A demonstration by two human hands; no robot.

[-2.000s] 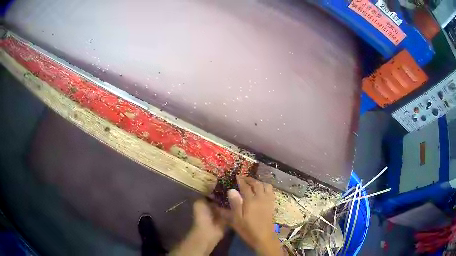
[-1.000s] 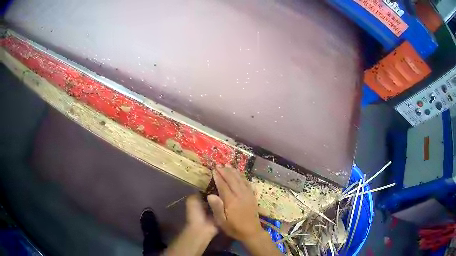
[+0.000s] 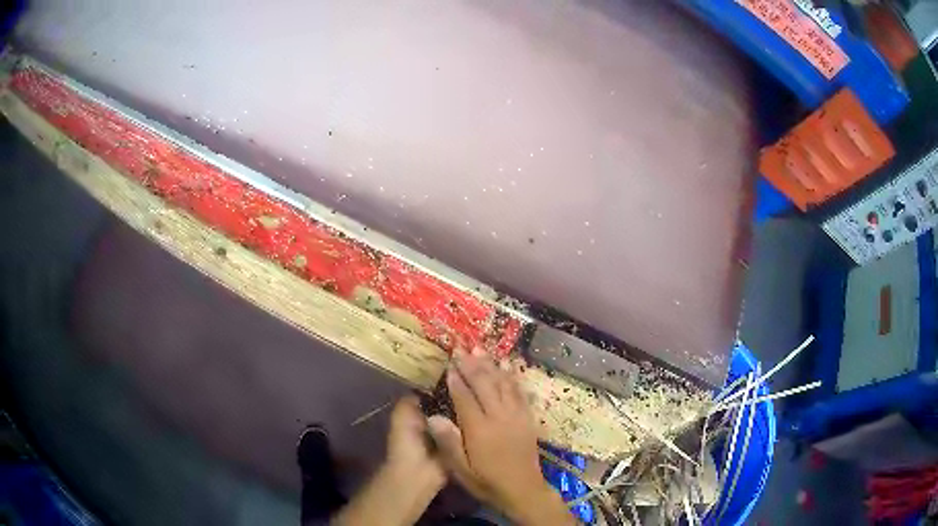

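Note:
The red trough strip (image 3: 278, 226), littered with debris, runs from the far left to the lower middle, with the wooden edge board (image 3: 247, 277) beside it nearest me. My right hand (image 3: 494, 421) lies over the right end of the red strip and the board's end, fingers extended, on dark debris (image 3: 440, 399). My left hand (image 3: 411, 462) is just left of it and below the board's end, slightly blurred; its fingers are partly hidden. Whether either hand grips anything is not clear. Small slugs dot the mauve cutting pad (image 3: 463, 134).
A grey metal bar (image 3: 583, 358) lies right of my right hand. A blue scrap bin (image 3: 759, 431) with tangled pale ribbons (image 3: 658, 478) stands at the lower right. The blue press beam (image 3: 802, 51), orange guard (image 3: 828, 149) and control panel (image 3: 890, 216) are at the right.
My right hand has moved a little left and up from two seconds ago, onto the red strip's end. My hands are closer together than one second ago.

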